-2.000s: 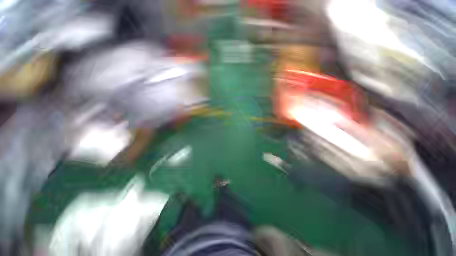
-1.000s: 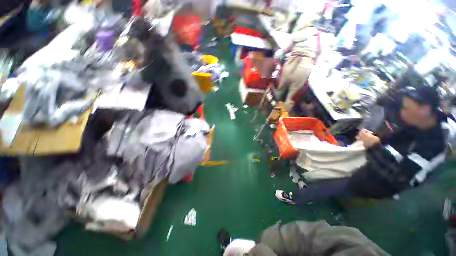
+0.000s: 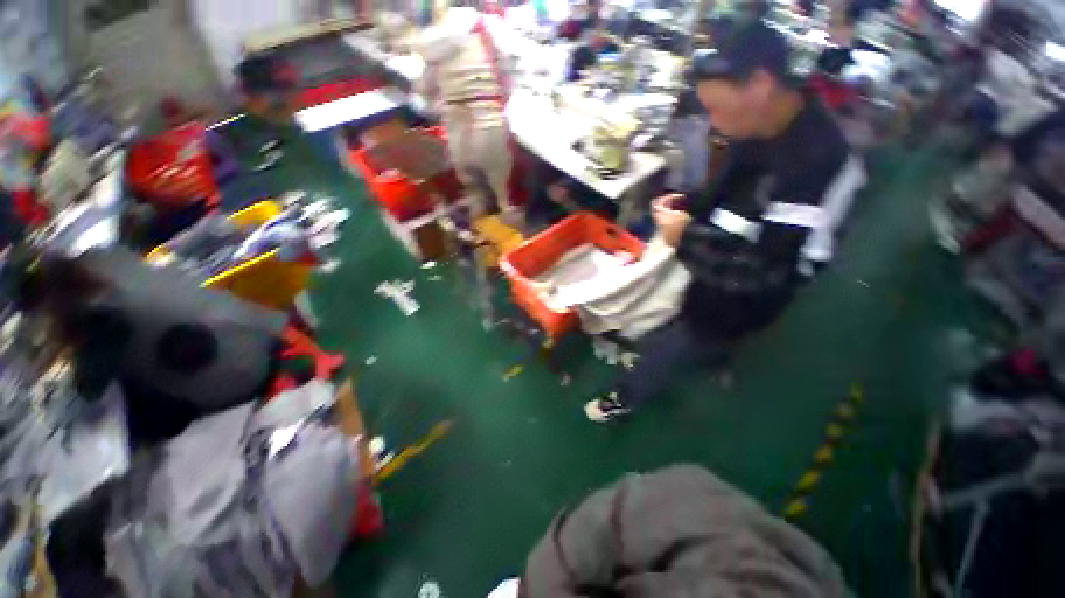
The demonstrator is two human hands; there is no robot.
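Observation:
Neither of my hands can be made out. A grey-brown cloth bulk [image 3: 689,540], perhaps my sleeve, fills the bottom centre. A small white patch [image 3: 507,588] shows beside it at the bottom edge; I cannot tell if it is a glove. In front, an orange-red crate [image 3: 531,292] stands on the green floor with white cut pieces [image 3: 580,269] in it. A cream-white cloth [image 3: 642,294] hangs over its near right side, towards a person in a dark jacket [image 3: 765,193]. That person's raised hand is by the crate's right side.
Grey garment pieces [image 3: 222,502] are heaped at left. A yellow crate [image 3: 263,280] with grey-blue cloth and another red crate [image 3: 175,169] stand behind. A second person in beige [image 3: 473,105] stands by the sewing tables. White scraps [image 3: 398,294] and a yellow-black line [image 3: 827,453] are on the floor.
My view has turned right, so the crate and seated person appear further left and higher. The grey-brown bulk shows larger at the bottom. The seated person's hand remains raised near the cloth.

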